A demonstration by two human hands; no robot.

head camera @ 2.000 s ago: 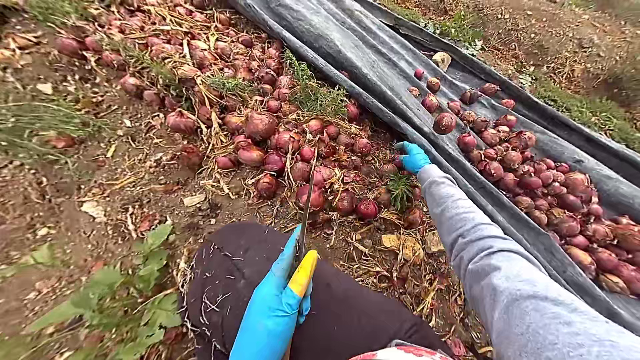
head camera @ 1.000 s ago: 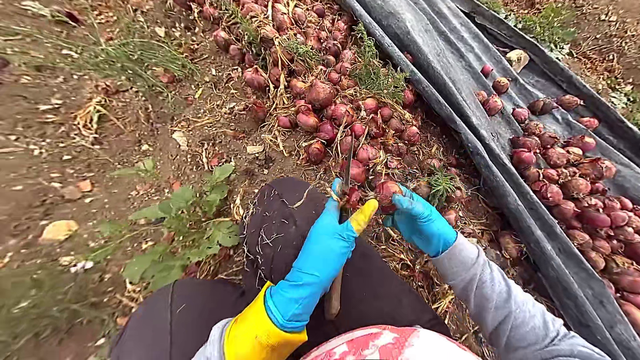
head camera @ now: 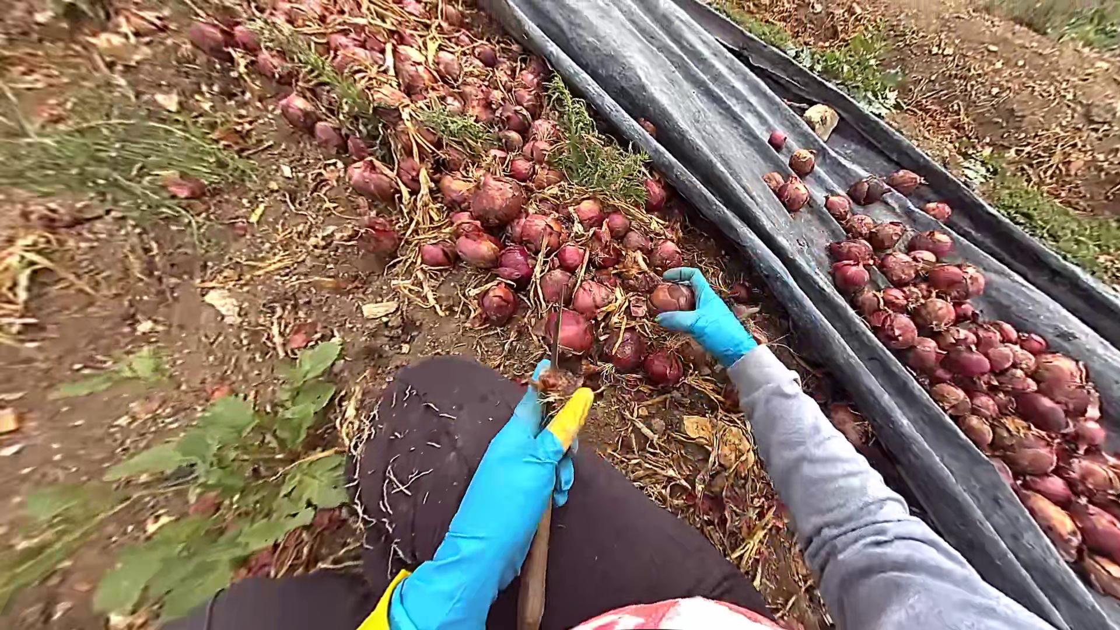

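My left hand (head camera: pixel 534 455), in a blue glove with a yellow thumb, is closed on a knife with a wooden handle (head camera: pixel 535 569). Its thin dark blade (head camera: pixel 557 337) points away from me, over the onions. A brown rooty tuft (head camera: pixel 556 383) shows between thumb and forefinger. At the right side of the onion heap, my right hand (head camera: pixel 707 317), gloved in blue, has its thumb and fingers around a red onion (head camera: pixel 672 297). Other red onions (head camera: pixel 569 332) with dry stalks lie on the soil just beyond the blade.
Right of the heap runs a dark fabric sheet (head camera: pixel 752 197) with raised folds, bearing many red onions (head camera: pixel 967 360). A pale stone (head camera: pixel 821 120) rests near its far edge. Leafy weeds (head camera: pixel 227 455) grow at left. My dark-clad knee (head camera: pixel 437 437) is below the heap, with root bits on it.
A second ago both hands were together at an onion by the blade. Now my right hand is apart from the left, farther forward at another onion in the heap.
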